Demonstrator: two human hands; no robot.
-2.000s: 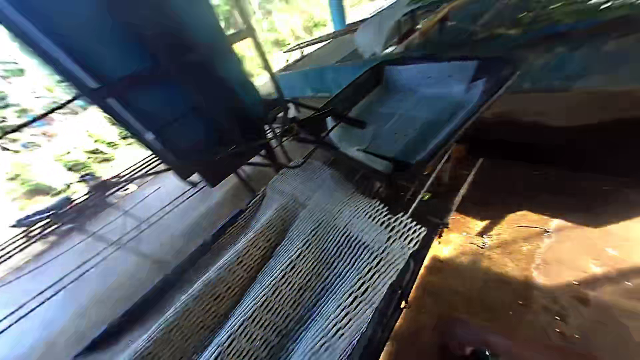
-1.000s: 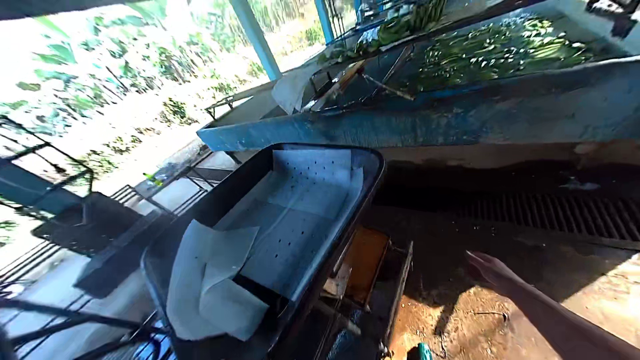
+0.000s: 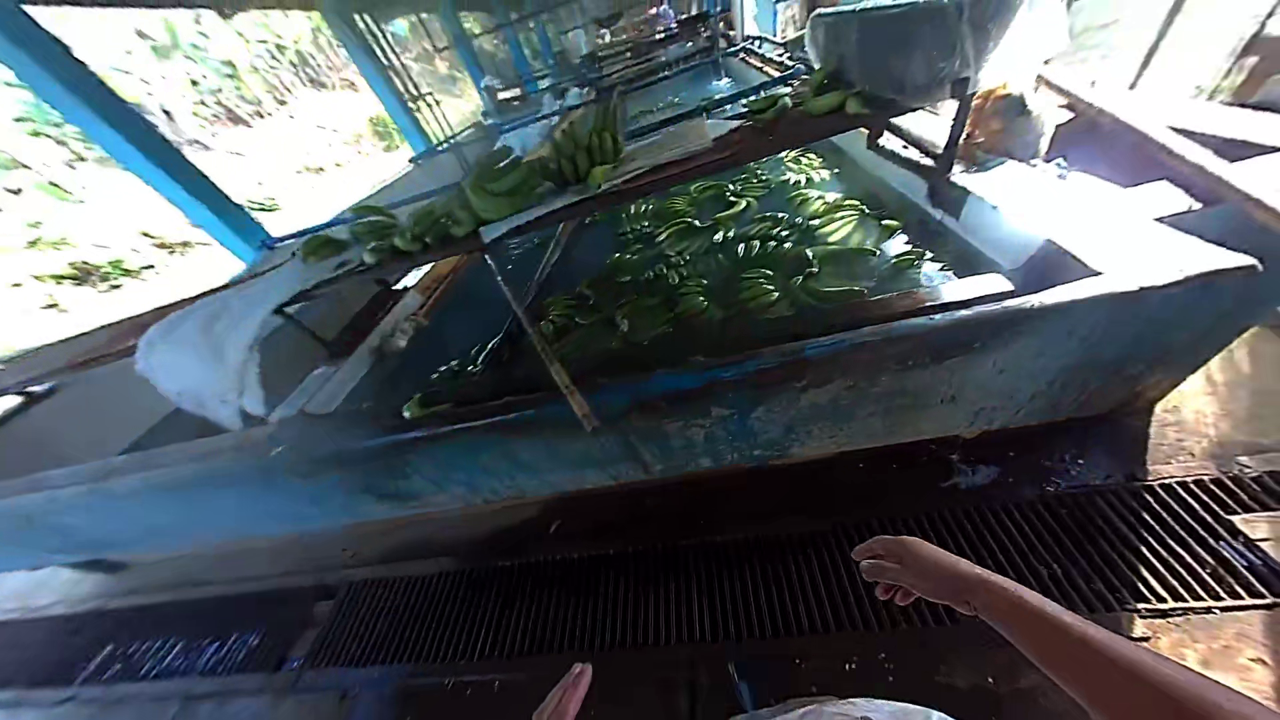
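My right hand (image 3: 915, 572) hangs in the air over the floor grate (image 3: 650, 590), its fingers loosely curled and nothing seen in them. Only some fingers of my left hand (image 3: 565, 692) show at the bottom edge, so what it does is hard to tell. In front of both hands stands a blue-painted concrete tank (image 3: 700, 430) of water. Several green banana clusters (image 3: 740, 235) float in it. More green bananas (image 3: 500, 185) lie along the tank's far ledge. A thin pole (image 3: 540, 340) slants across the water onto the near rim.
White cloth or foam sheeting (image 3: 205, 350) drapes over the tank's left part, beside wooden boards (image 3: 435, 285). A large grey tub (image 3: 890, 50) stands at the back right. Blue posts (image 3: 140, 140) rise at the left. The ground by the grate looks wet.
The view has swung far right, from a netted surface past a black tray to the water tank. My right hand, unseen two seconds ago, is in view; my left fingers now show too.
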